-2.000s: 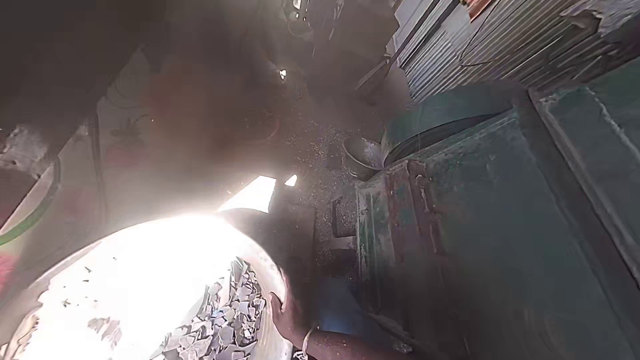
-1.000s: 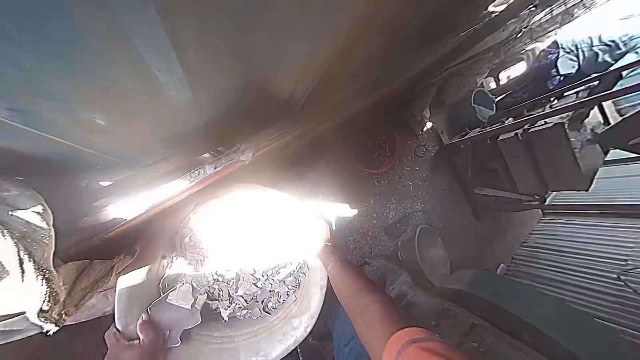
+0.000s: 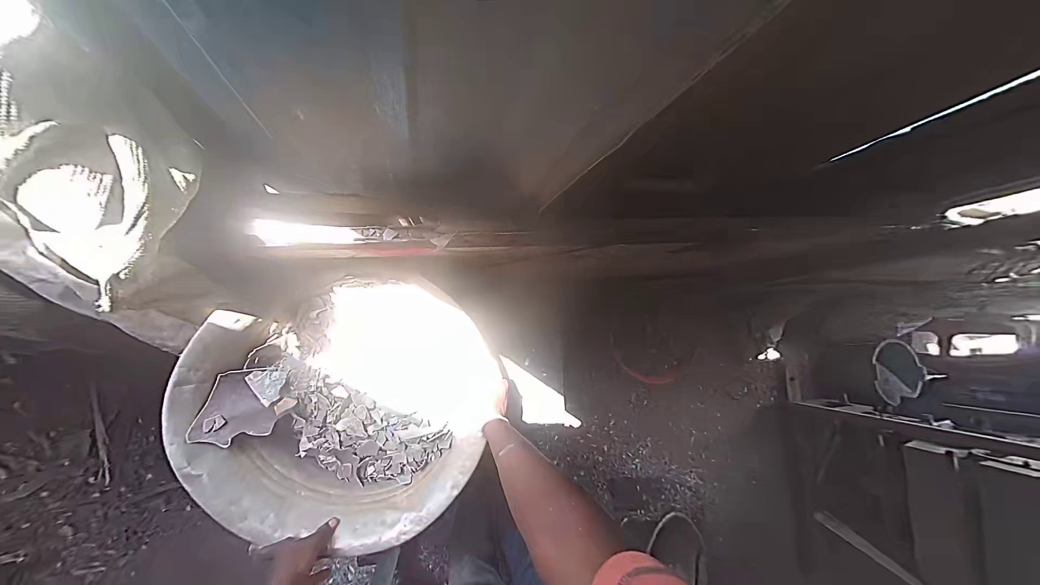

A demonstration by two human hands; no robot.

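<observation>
A wide round metal basin [image 3: 390, 520] holds many small flat broken flakes [image 3: 357, 439], and a larger flat piece [image 3: 236, 406] lies at its left side. Glaring sunlight hides the basin's upper right part. My left hand [image 3: 305, 552] is at the near rim, its thumb over the edge and its other fingers hidden below. My right hand [image 3: 497, 398] grips the right rim, partly lost in the glare; an orange-red sleeve shows on that arm.
Above the basin runs a ledge [image 3: 487, 248] below a large dark panel [image 3: 487, 106]. A bulging sack [image 3: 97, 195] stands at the upper left. Debris covers the ground [image 3: 634, 463]. At the right are a round mirror-like object [image 3: 898, 370] and a metal frame [image 3: 918, 426].
My left hand, inside the basin at the larger flat piece one second ago, is now at the near rim. The view has swung far round since two seconds ago.
</observation>
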